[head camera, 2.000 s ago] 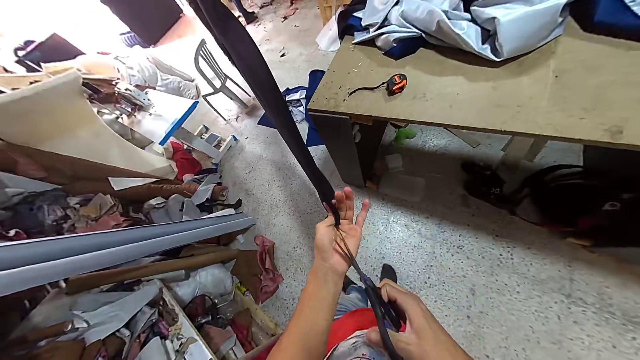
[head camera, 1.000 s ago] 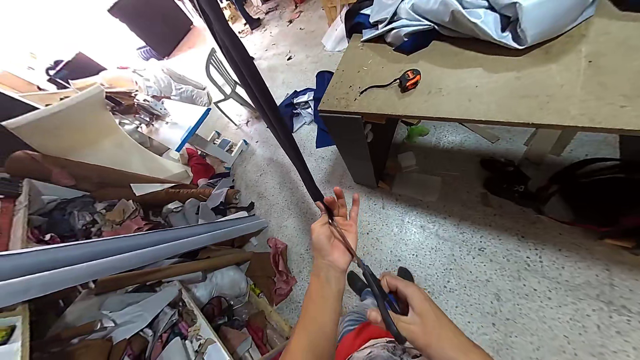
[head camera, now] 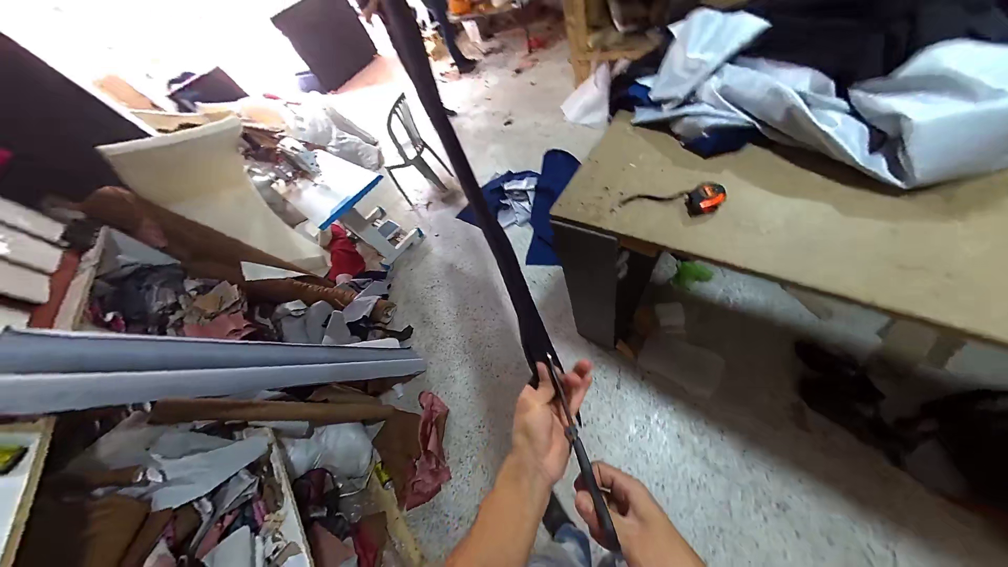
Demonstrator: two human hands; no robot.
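Observation:
A long strip of dark fabric [head camera: 492,228] stretches from the top of the view down to my left hand [head camera: 543,425], which holds its lower end between the fingers. My right hand [head camera: 618,508] grips the black handles of a pair of scissors [head camera: 573,433]. The blades point up along my left palm, and their tips lie at the end of the strip. At the strip's far end another person's hand [head camera: 372,9] shows in part.
On the right stands a work table [head camera: 850,244] with a tape measure [head camera: 705,199] and grey-white fabric [head camera: 787,102]. Bins of scraps [head camera: 276,488] and a grey roll [head camera: 213,370] are at the left. A chair [head camera: 413,146] and blue fabric [head camera: 551,201] are farther off.
The scissors' handles look closer together than before, and the blades lie nearer the strip's end. My left hand still holds the strip.

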